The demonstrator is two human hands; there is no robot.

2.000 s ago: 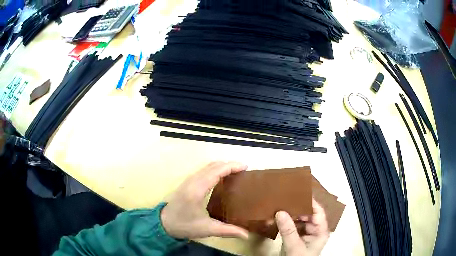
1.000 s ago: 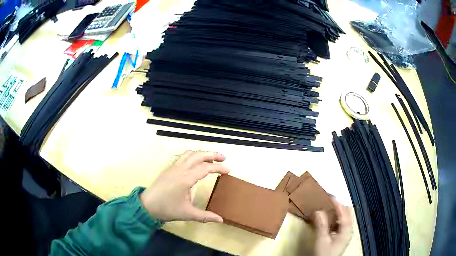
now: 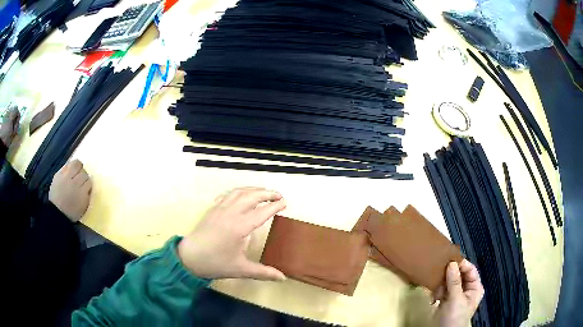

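Observation:
A stack of brown leather panels [image 3: 314, 255] lies at the table's near edge. My left hand [image 3: 233, 239] is spread around the stack's left end, thumb at the near side and fingers at the far side. My right hand [image 3: 461, 290] pinches the near right corner of a brown leather piece [image 3: 415, 246]. That piece lies over or among other fanned leather pieces [image 3: 363, 223], which touch or overlap the stack's right end. How many pieces the right hand pinches cannot be told.
A large pile of black strips [image 3: 287, 83] lies beyond, with two loose strips before it. A black strip bundle [image 3: 479, 223] is close right of my right hand; a tape roll [image 3: 451, 118] is above. Another person's hand [image 3: 71, 190] rests at left near another bundle [image 3: 77, 121].
My right hand has moved right and pinches a leather piece over the fanned ones. My left hand has come off the lifted pieces to the stack's end. Another person's hands have appeared at left.

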